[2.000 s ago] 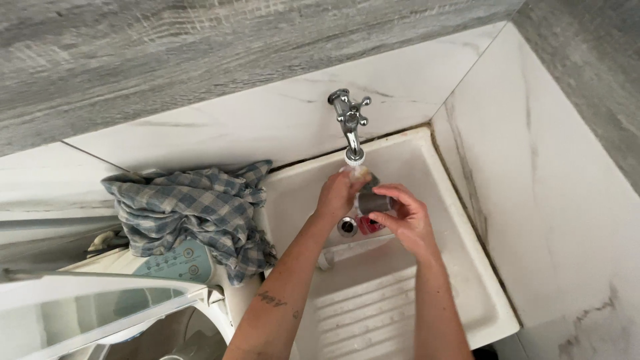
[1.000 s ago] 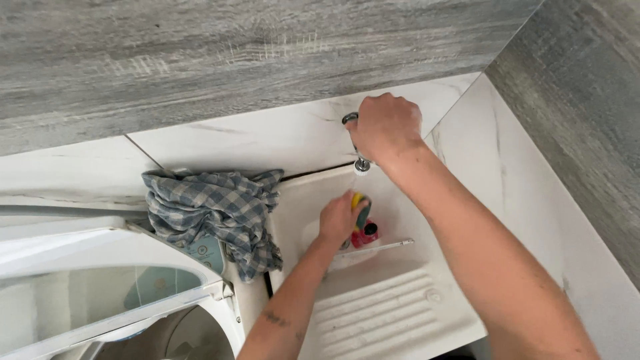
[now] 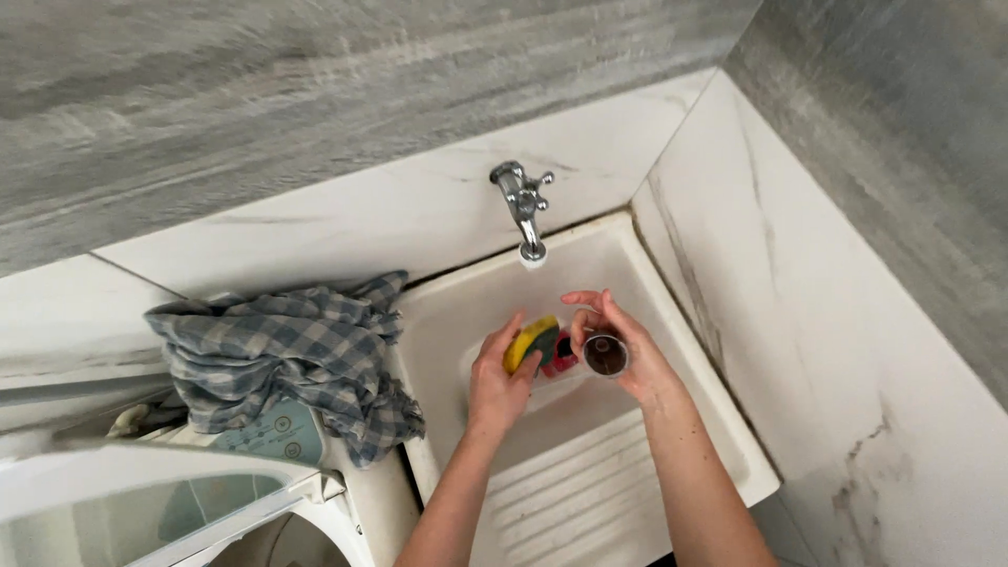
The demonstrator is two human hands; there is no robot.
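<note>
Over the basin of a white laundry sink (image 3: 433, 315), my left hand (image 3: 498, 382) holds a yellow and green sponge (image 3: 532, 345). My right hand (image 3: 630, 350) grips a small dark round cup or cap (image 3: 605, 356), its open end facing up toward me. Between the two hands, low in the basin, lies a red-pink object (image 3: 562, 354) with a dark round opening, partly hidden. A chrome faucet (image 3: 526, 209) juts from the wall above; no water stream shows under its spout.
A blue and grey checked cloth (image 3: 291, 354) lies heaped on a white washing machine (image 3: 374, 496) left of the sink. The machine's lid (image 3: 228, 488) is raised. Ribbed washboard (image 3: 575, 496) forms the sink's near part. Tiled walls border the back and right.
My right hand has come down from the faucet handle and now holds the dark cup. My left hand, with the sponge, is lower and away from the spout.
</note>
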